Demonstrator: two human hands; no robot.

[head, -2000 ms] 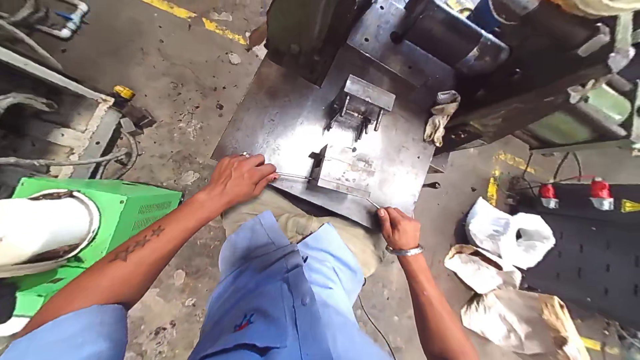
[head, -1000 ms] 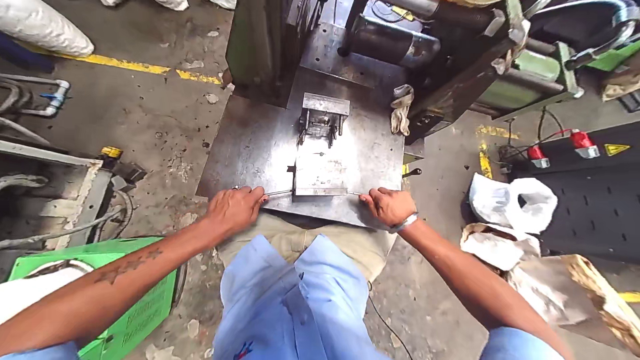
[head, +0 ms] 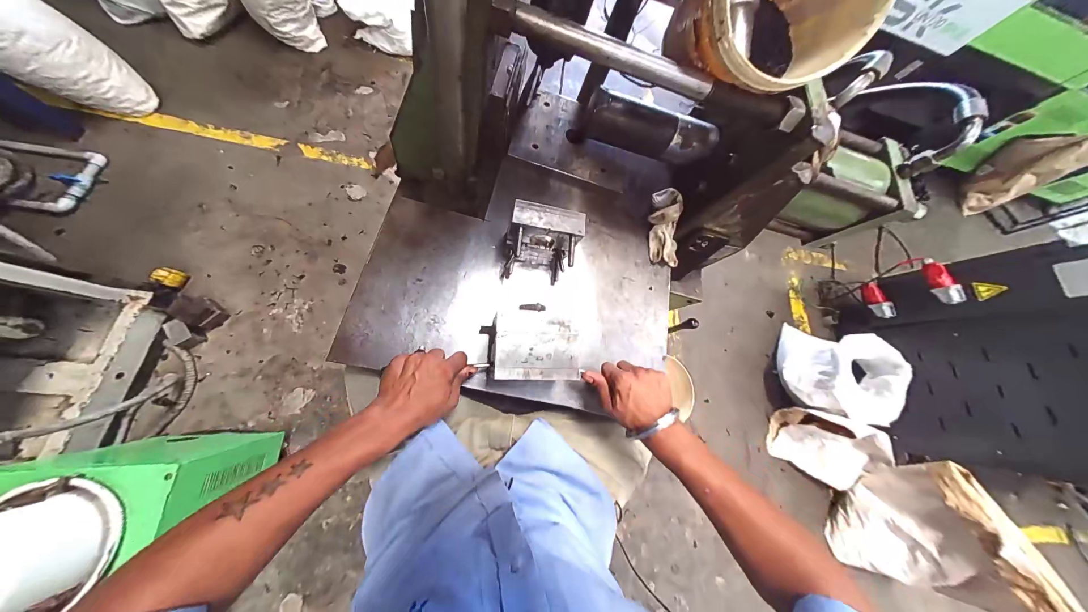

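My left hand is closed around a thin metal rod at the left side of a rectangular steel mold block. My right hand is at the block's right side, its fingers curled over a rod whose short end barely shows. The block lies near the front edge of a steel table plate. A small dark piece rests at the block's far edge. Behind it stands a second metal mold part with dark pins pointing toward me.
A crumpled cloth glove lies on the plate's right side beside the dark machine frame. An open bucket hangs over the machine at upper right. Sacks lie on the floor at right, and a green machine housing stands at lower left.
My right hand has come in close to the block's right side, where two seconds ago it was farther out along a rod. The block now sits squarer to the view, which has shifted.
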